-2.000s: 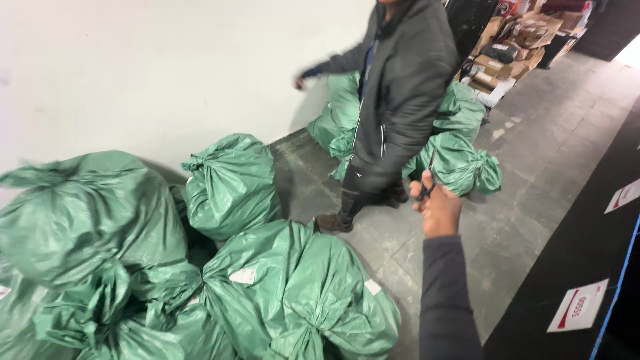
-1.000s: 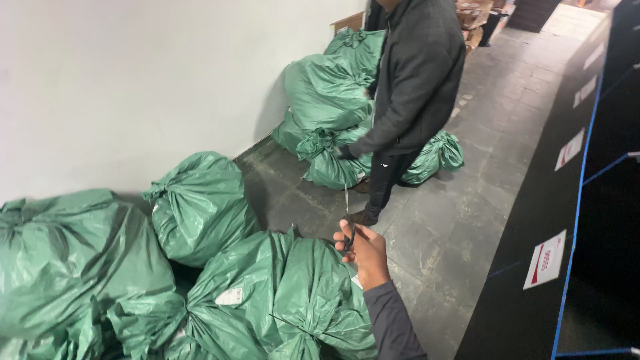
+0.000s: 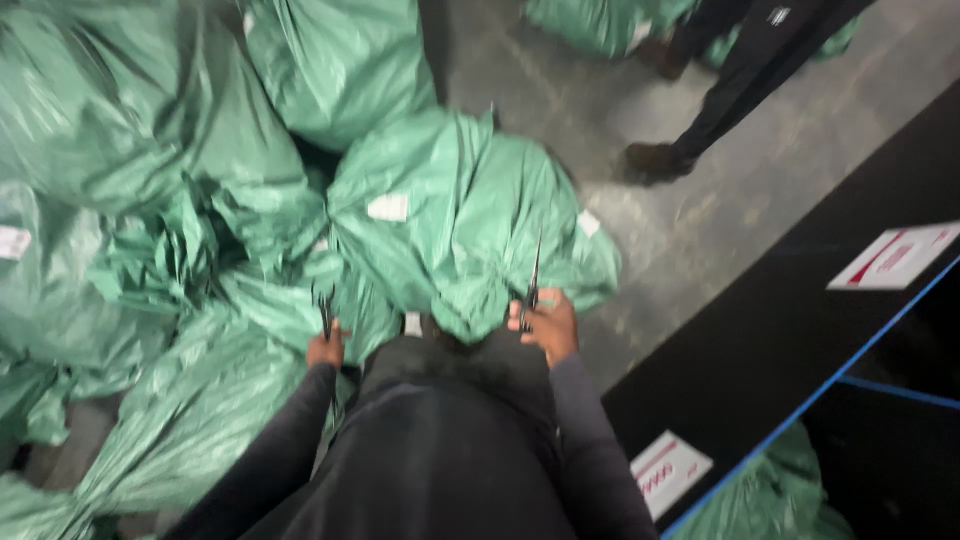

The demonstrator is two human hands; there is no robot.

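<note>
My right hand (image 3: pixel 553 324) holds a pair of scissors (image 3: pixel 531 289) by its dark handles, the thin blades pointing away from me over a green plastic sack (image 3: pixel 465 217) that bears a white label. Lower left, my left hand (image 3: pixel 326 345) grips a dark, thin object (image 3: pixel 324 307) with prongs at its upper end; blur hides exactly what it is. Beneath that hand lie more crumpled green sacks (image 3: pixel 210 367). A tied, gathered part of the labelled sack lies between my hands, near my legs. Whether the scissor blades touch the sack cannot be told.
Large green sacks (image 3: pixel 142 97) are piled at the left. Another person's dark-trousered leg (image 3: pixel 739 82) and brown shoe (image 3: pixel 660 161) stand on the grey floor (image 3: pixel 675 232) at upper right. A black panel (image 3: pixel 750 277) with blue edging and printed labels runs diagonally along the right.
The view has swung down to my legs and the sacks. My left hand with the dark object has come into view; my right hand still holds the scissors.
</note>
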